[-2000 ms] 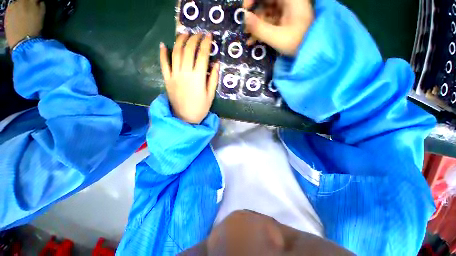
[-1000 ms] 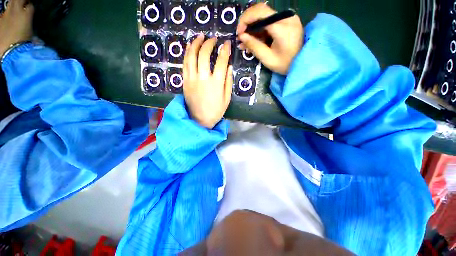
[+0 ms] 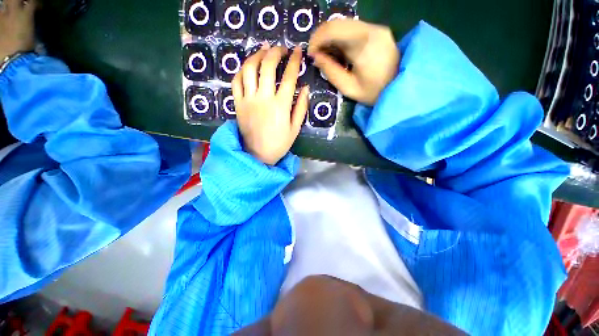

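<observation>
A sheet of black ringed parts (image 3: 214,39) lies flat on the dark green mat. It has three rows of black rounded squares, each with a white ring, under glossy film. My left hand (image 3: 266,111) rests flat on its lower middle, fingers slightly spread, covering some cells. My right hand (image 3: 358,58) is curled over the sheet's right part, thumb and index finger close together near the middle row. The slim black tool cannot be made out clearly now; a dark patch shows within the right hand.
A stack of ringed sheets (image 3: 570,72) stands at the right edge of the bench. At the left, another person's hand (image 3: 16,29) and blue sleeve reach onto the mat. Dark parts lie beside that hand. Red stools show at the lower left.
Since two seconds ago the sheet has shifted left. My left hand has moved right, then slightly left. My right hand has moved down and left; its black tool showed clearly one second ago.
</observation>
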